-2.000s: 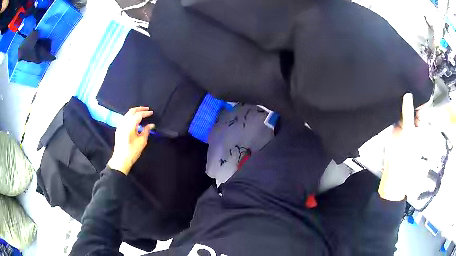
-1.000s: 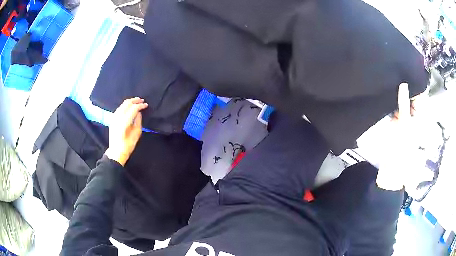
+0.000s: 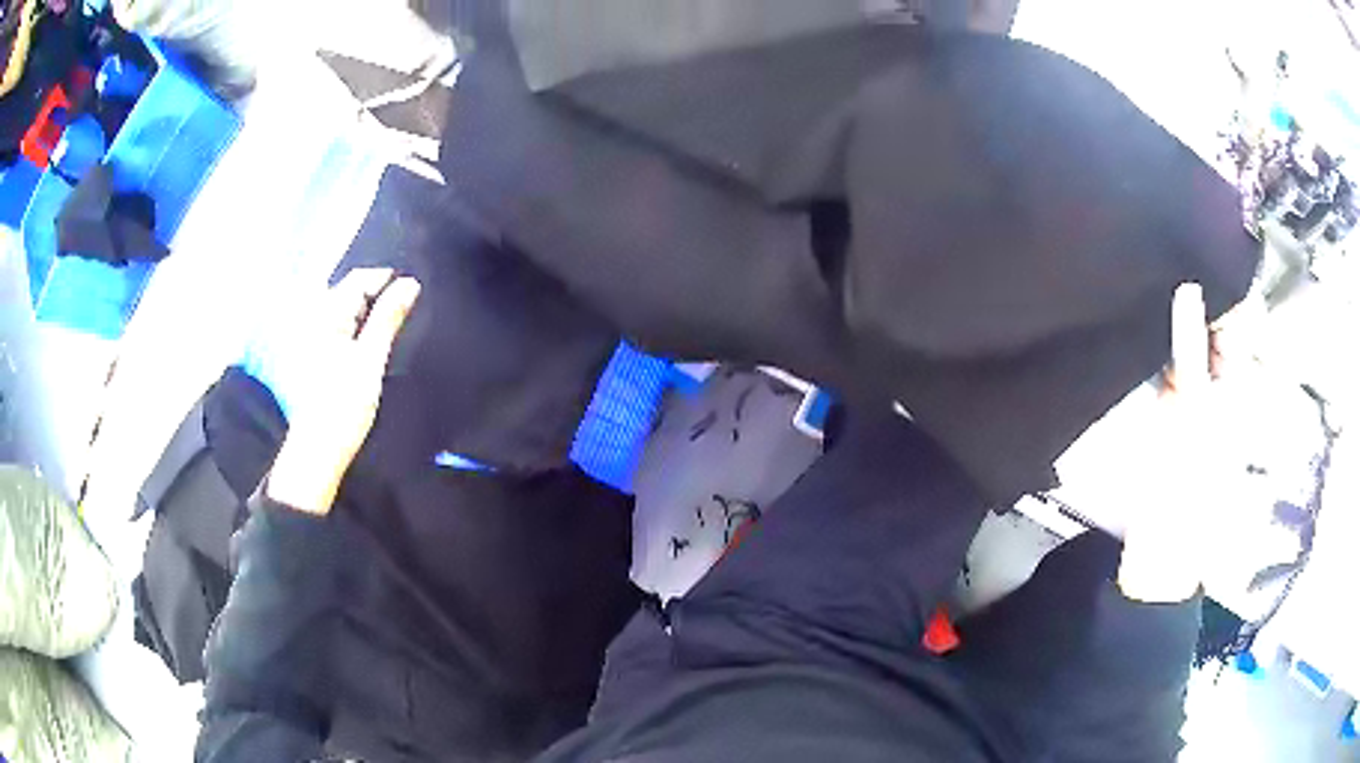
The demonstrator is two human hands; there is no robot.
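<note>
A large black garment panel [image 3: 999, 224] lies bunched across the upper middle and right. My right hand [image 3: 1171, 470], washed out by glare, grips its lower right edge, with one finger on top and the others mostly hidden. My left hand [image 3: 331, 395] is at the left edge of the small black cut pieces [image 3: 515, 350], its fingers curled and seeming to pinch the edge of one. The pieces lie over a blue crate [image 3: 624, 418]. Where one piece ends and the stack begins is hard to tell.
More black cloth [image 3: 194, 522] hangs at lower left. A blue bin [image 3: 179, 134] with a black scrap stands at upper left. Pale green sacks [image 3: 52, 574] are at the left edge. Dark thread ends lie on the grey surface [image 3: 701, 477] beside my lap. Blurred machine parts [image 3: 1298, 187] show at upper right.
My left hand has moved slightly up and left, and black cloth now covers most of the blue crate edge below the cut pieces. My right hand keeps its hold; the panel has barely shifted.
</note>
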